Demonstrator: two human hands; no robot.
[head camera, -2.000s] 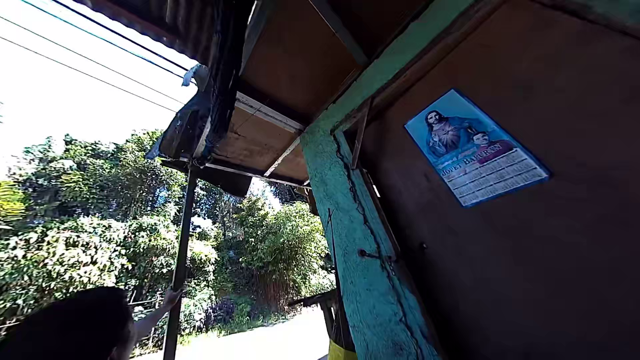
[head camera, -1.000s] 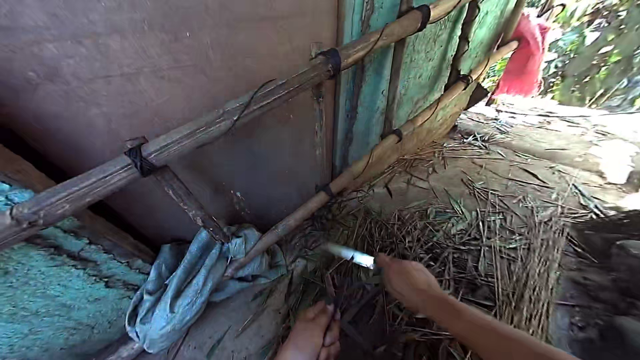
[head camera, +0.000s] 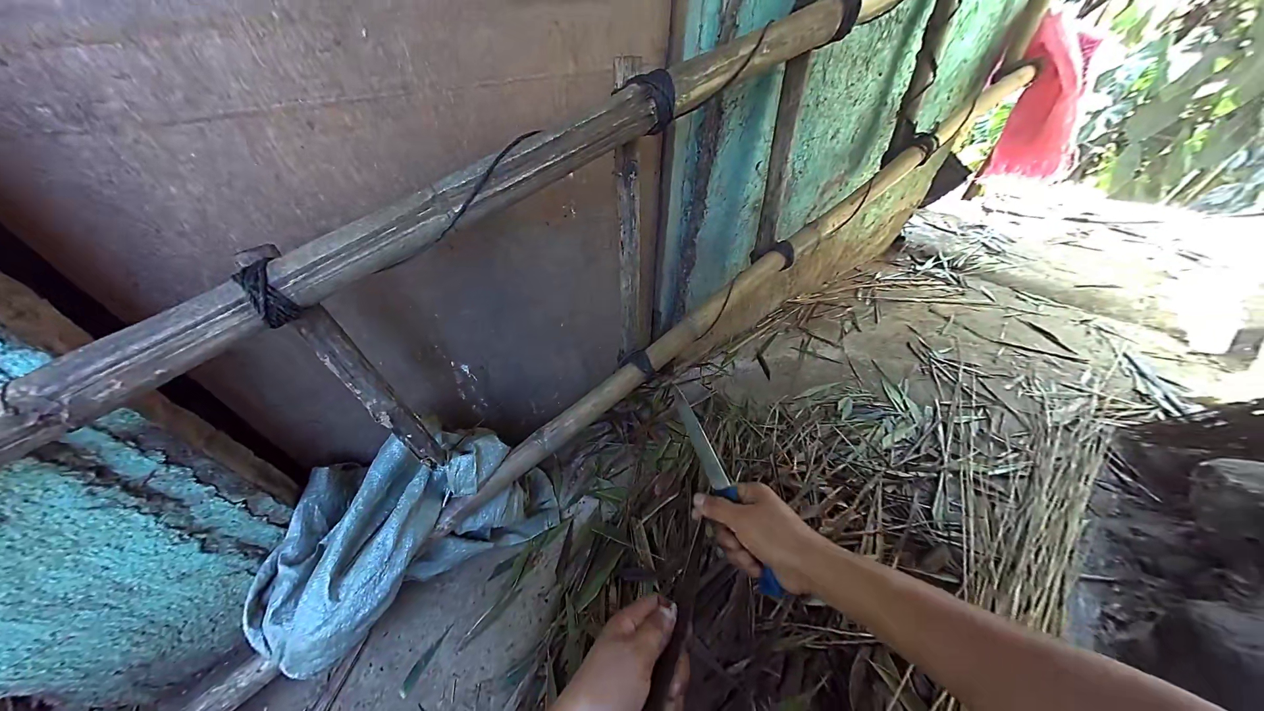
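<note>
My right hand is closed around the blue handle of a knife, whose blade points up and slightly left over the plant litter. Below and to the left, my left hand grips a dark, thin stem or bundle; what exactly it is cannot be told. Both hands are above a heap of cut stalks and narrow leaves. The knife blade and the dark piece are apart.
A bamboo ladder-like frame with black lashings leans along the brown and turquoise wall. A pale blue woven sack hangs on its lower pole. Stones lie at right, and a red cloth hangs at the far end.
The view has dropped from the roof and wall calendar to the ground. Since one second ago the knife has swung from pointing left to pointing up.
</note>
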